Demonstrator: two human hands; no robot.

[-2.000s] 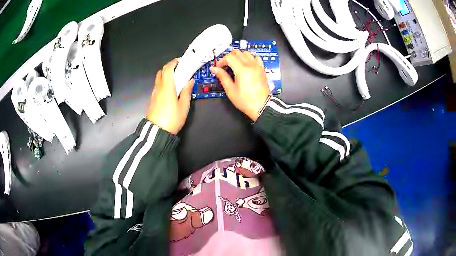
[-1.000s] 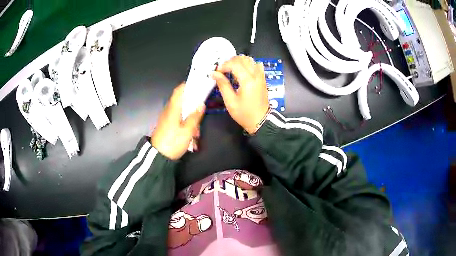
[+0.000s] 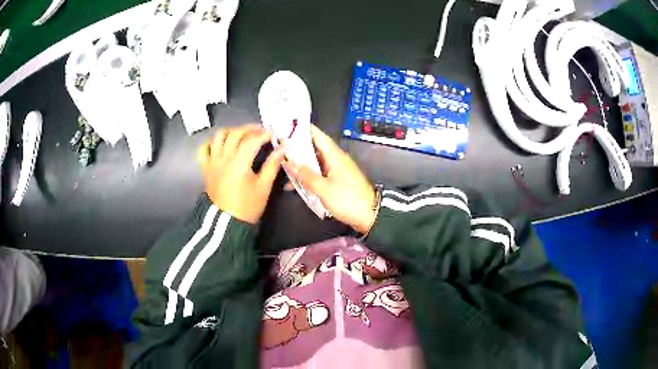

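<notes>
A white curved housing half (image 3: 286, 101) is held in front of me, its rounded end pointing away and its narrow end towards me. A short red wire shows on its inner face. My right hand (image 3: 335, 180) grips the housing from the right side. My left hand (image 3: 242, 169) is at its left edge, fingertips against it; whether they pinch the housing or a small part is hard to tell. The blue test board (image 3: 410, 108), with a red part near its front edge, lies to the right of the housing, apart from both hands.
White housing halves (image 3: 130, 94) lie fanned at the left, with small green circuit boards (image 3: 86, 140) beside them. White curved neckband sections (image 3: 505, 115) with red wires are heaped at the right, by a meter (image 3: 635, 108). A grey sleeve (image 3: 18, 285) shows at the lower left.
The housing has moved left and off the blue board, which is now uncovered. My right hand has shifted from the wire area to grip the housing's side. My left hand has moved to its left edge.
</notes>
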